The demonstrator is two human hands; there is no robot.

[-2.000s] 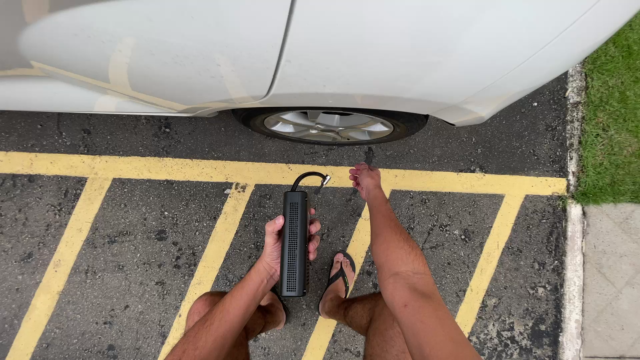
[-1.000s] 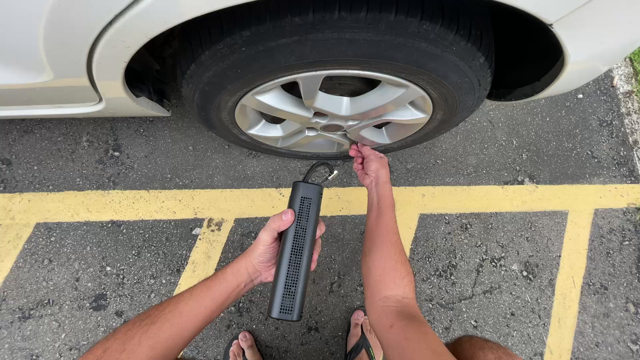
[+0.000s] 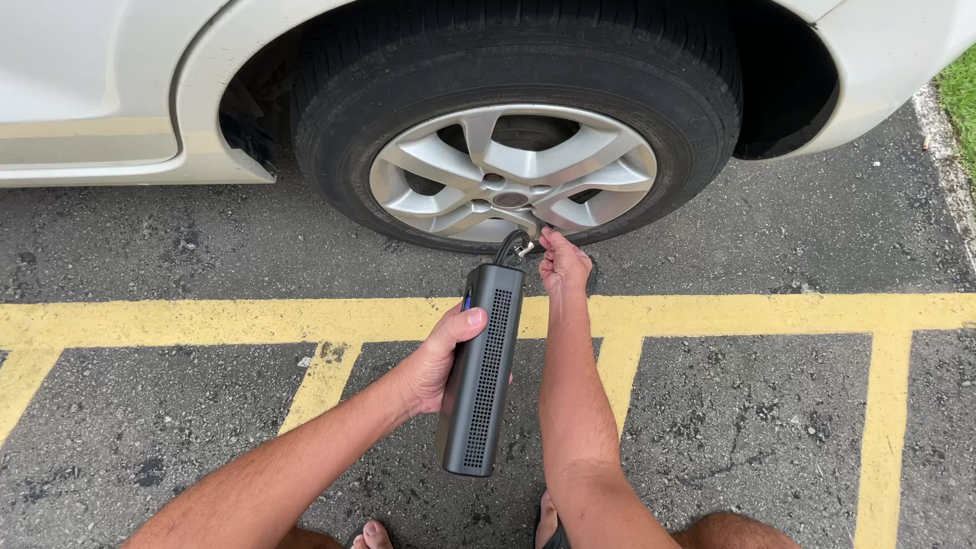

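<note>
My left hand (image 3: 450, 354) is wrapped around a black portable tire inflator (image 3: 485, 374) with a perforated side. From its top end a short black hose (image 3: 506, 245) loops over, ending in a metal valve connector (image 3: 524, 248). My right hand (image 3: 563, 259) is at the lower part of the silver alloy wheel rim (image 3: 512, 171), just right of the connector, with thumb and fingertips pinched together. Whether a valve stem or cap lies between those fingertips cannot be seen. A black rubber tire (image 3: 518, 76) surrounds the rim.
The white car's body (image 3: 84, 84) spans the top, its wheel arch over the tire. Yellow painted lines (image 3: 229, 322) cross the asphalt (image 3: 747, 412). A curb (image 3: 942, 145) and grass (image 3: 961, 95) lie at the upper right. My sandaled feet (image 3: 372, 536) show at the bottom.
The view has come much closer to the wheel. My right hand, apart from the wheel two seconds ago, is now at the rim's lower edge. My left hand has kept hold of the inflator.
</note>
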